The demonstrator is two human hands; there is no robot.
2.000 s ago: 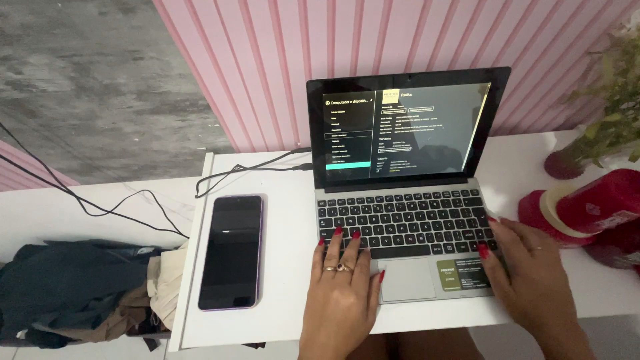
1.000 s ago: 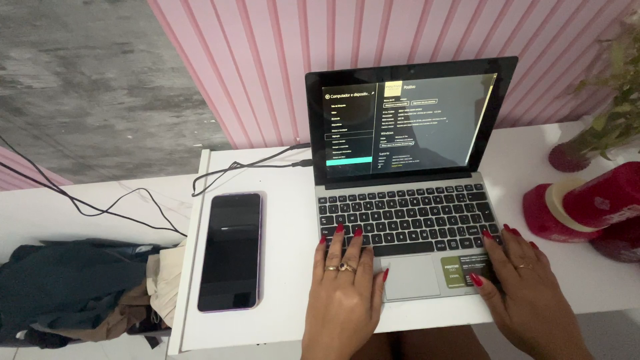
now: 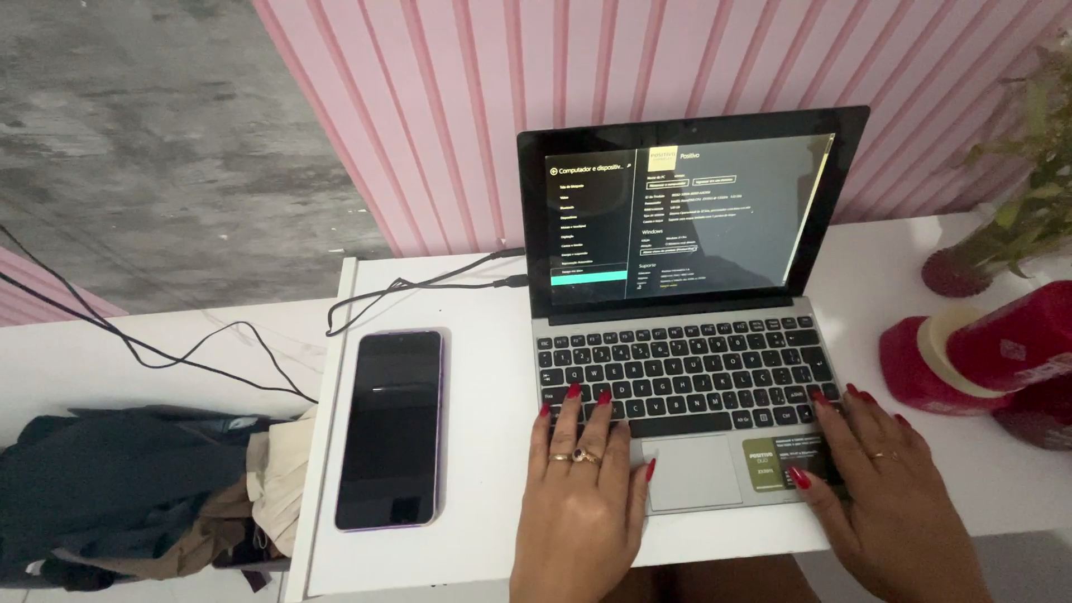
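A small laptop (image 3: 678, 385) stands unfolded on a white desk (image 3: 477, 536), its lit screen (image 3: 720, 218) showing a dark menu page with a turquoise bar. My left hand (image 3: 578, 502) rests on the left front of the keyboard, fingers spread over the lower keys, thumb beside the touchpad (image 3: 695, 471). On the right front corner lies my right hand (image 3: 896, 494), fingertips at the keyboard's right end and thumb by a sticker. Neither hand grips anything. A smartphone (image 3: 391, 427) with a dark screen and purple edge lies left of the laptop.
Black cables (image 3: 402, 286) run to the laptop's left side. Red containers (image 3: 930, 364) and a potted plant (image 3: 1005, 226) stand at the right. Folded clothes (image 3: 109, 486) lie beyond the desk's left edge. A pink slatted wall panel (image 3: 620, 59) rises behind.
My right hand has shifted slightly on the laptop's right front corner. My left hand stays about where it was, and the screen page looks the same.
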